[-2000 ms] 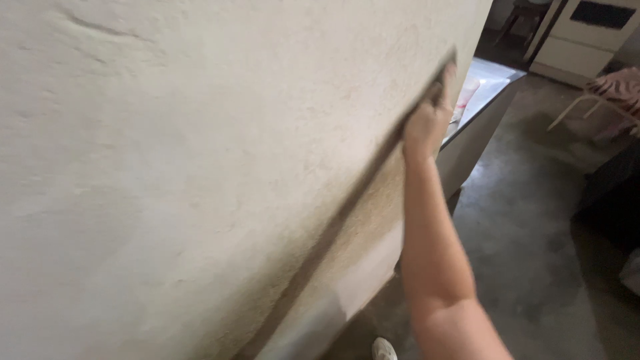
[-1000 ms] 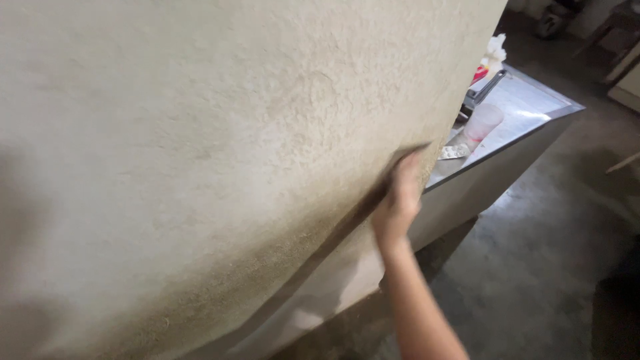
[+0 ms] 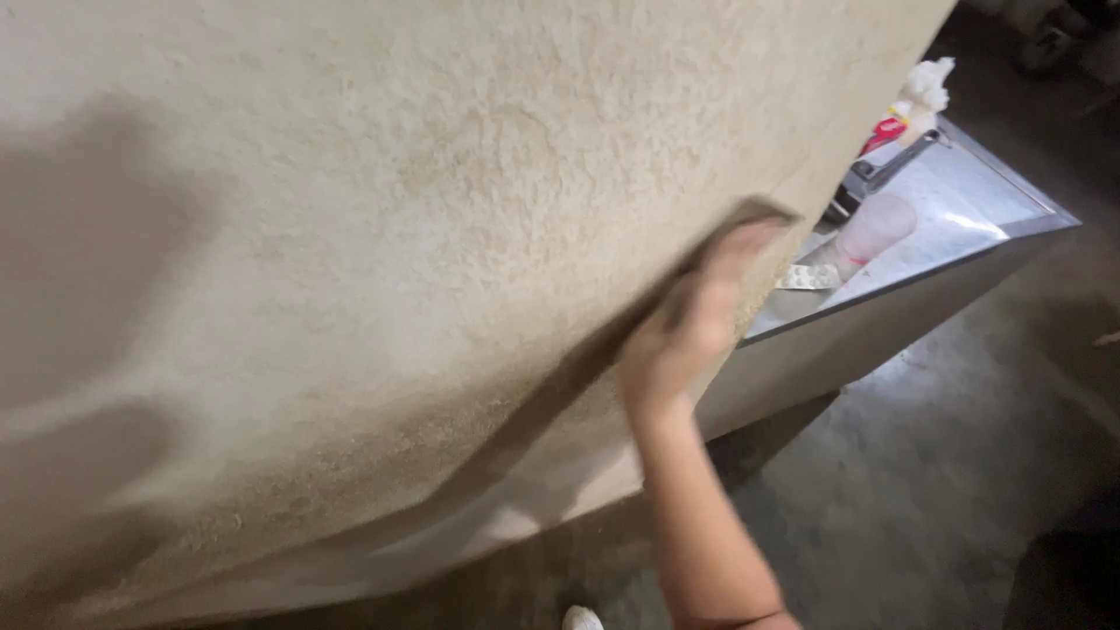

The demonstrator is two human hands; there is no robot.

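My right hand [image 3: 687,328], blurred by motion, holds a flat dark block [image 3: 759,212], perhaps a sanding block, against a rough plaster wall [image 3: 394,219] near its right-hand edge. The fingers lie along the block, and its far end shows beyond the fingertips. The wall surface is pale and mottled, with a browner, coarser band low down. A dark shadow of the arm falls across the wall to the left of my hand. My left hand is out of view.
Beyond the wall's edge stands a low counter with a shiny top [image 3: 958,219]. On it are a translucent plastic cup [image 3: 879,227], a blister pack [image 3: 809,277], a red packet [image 3: 885,131] and crumpled white material [image 3: 927,92]. A white shoe [image 3: 582,618] shows on the grey concrete floor [image 3: 919,464].
My right hand has moved lower along the wall's right edge since the earliest frame, with the dark block still in it. The view has shifted, bringing more of the counter into sight.
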